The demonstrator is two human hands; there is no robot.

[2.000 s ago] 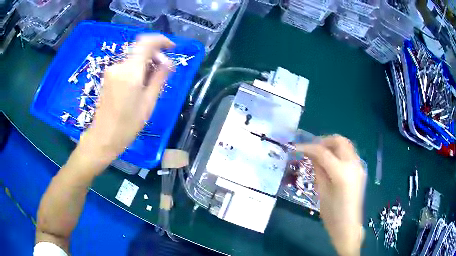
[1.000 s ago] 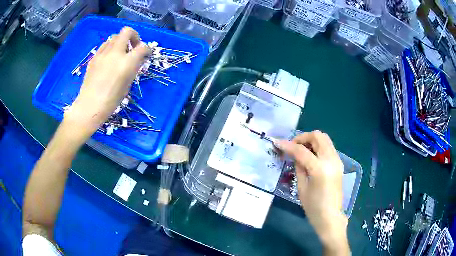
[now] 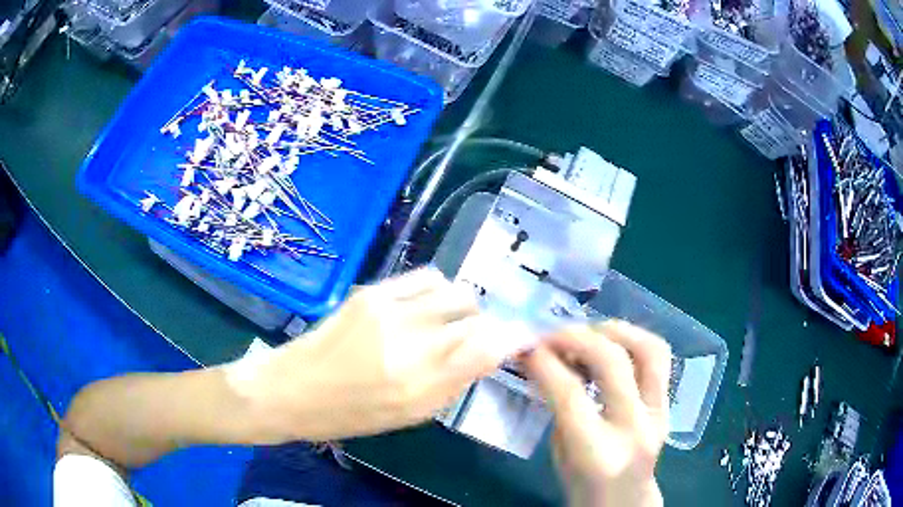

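Note:
My left hand [image 3: 381, 361] reaches across to the front part of the silver-white metal fixture [image 3: 540, 243]. My right hand [image 3: 604, 406] is beside it, and the fingertips of both hands meet over the fixture's lower right side. The fingers are bent and blurred, and whether a part is between them cannot be made out. The fixture's flat top plate shows a small dark central slot. The blue tray [image 3: 356, 218] on the left holds many wired parts [image 3: 238, 168] with white blocks and thin leads.
A clear plastic box [image 3: 708, 396] lies right of the fixture. Air hoses [image 3: 460, 149] curve on its left. A loose part pile [image 3: 762, 460] and slim metal sticks [image 3: 810, 391] lie right. Stacked clear boxes [image 3: 634, 40] line the far edge; a blue tray stack [image 3: 842, 238] stands right.
My left hand has left the blue tray and moved right to the fixture. My right hand has moved down and slightly left, off the slot. The view has shifted slightly.

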